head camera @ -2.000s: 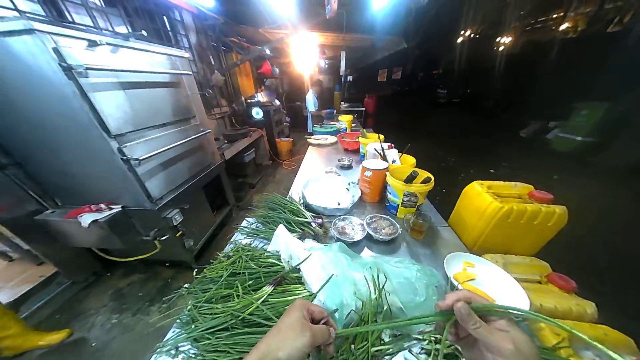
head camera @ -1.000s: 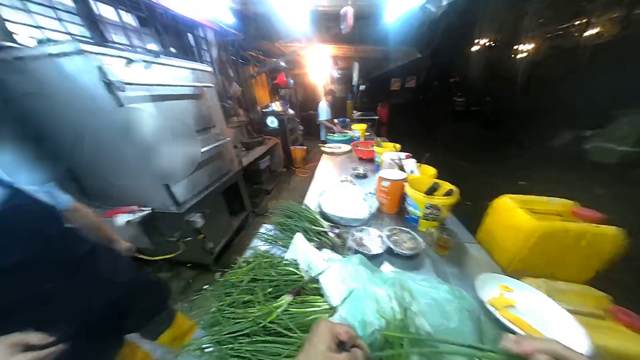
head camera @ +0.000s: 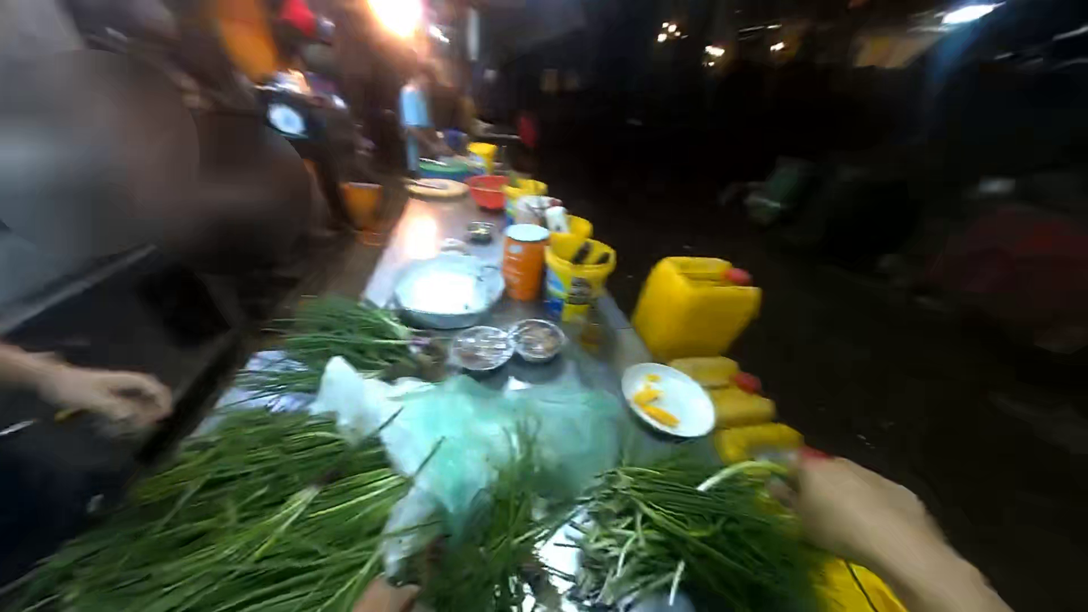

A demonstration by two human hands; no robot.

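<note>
Long green onions [head camera: 246,510] lie in a big pile at the lower left. My left hand [head camera: 387,595] shows only in part at the bottom edge, beside that pile; what it holds is hidden. My right hand [head camera: 850,501], blurred, is at the right over the table's edge, its fingers around the pale end of a green onion stalk [head camera: 739,473]. Between the hands lies a second heap of green onions [head camera: 680,527] with pale roots and scraps. A translucent green plastic bag [head camera: 510,425] rests behind them, and another bunch of green onions [head camera: 340,336] lies farther back.
Another person's hand [head camera: 110,395] is at the left. Beyond the bag are two foil-like bowls [head camera: 482,348], a wide metal basin [head camera: 449,289], an orange container [head camera: 524,262] and a yellow bucket [head camera: 580,276]. A white plate [head camera: 669,399] holds yellow pieces; yellow jerrycans [head camera: 697,306] stand right.
The view has swung to the right. Another person, absent two seconds ago, has come in at the left. My right hand has moved out to the right, over the yellow jerrycans.
</note>
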